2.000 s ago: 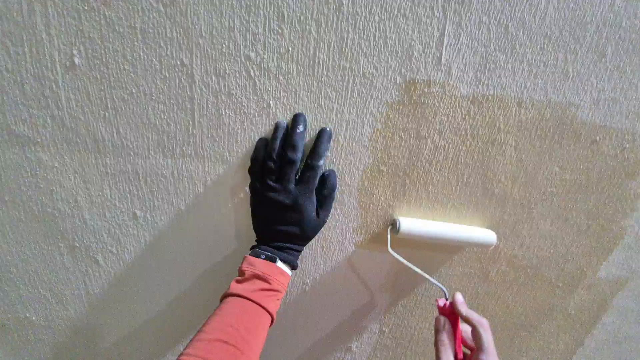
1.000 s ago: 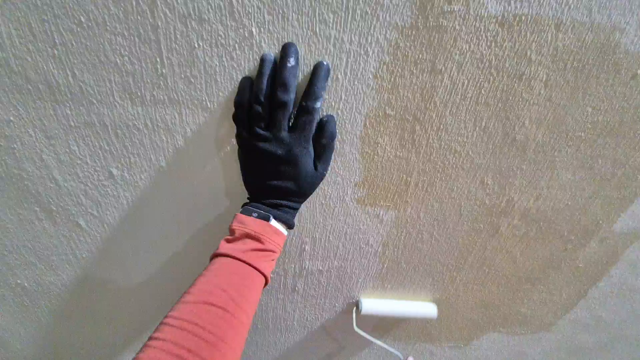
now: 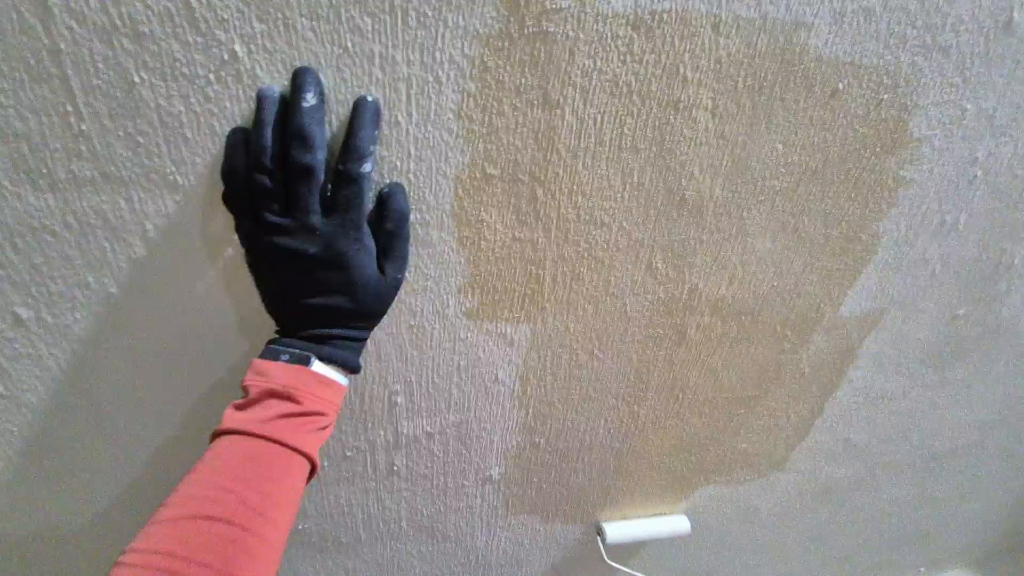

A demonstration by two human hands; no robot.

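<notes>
My left hand (image 3: 316, 232), in a black glove with pale specks on the fingers, lies flat with its fingers apart against a rough textured wall (image 3: 416, 448). It holds nothing. A white paint roller (image 3: 645, 529) touches the wall at the lower edge of a damp-looking tan patch (image 3: 680, 264). Only the roller's sleeve and part of its wire frame show; its handle is below the view. My right hand is out of view.
A watch-like band (image 3: 290, 354) sits at my left wrist, above a red sleeve (image 3: 240, 472). My arm's shadow falls on the wall at the left. Paler wall surrounds the tan patch.
The roller has moved down the wall, and my right hand, seen on its red handle two seconds ago, has left the view. My left hand stays flat on the wall.
</notes>
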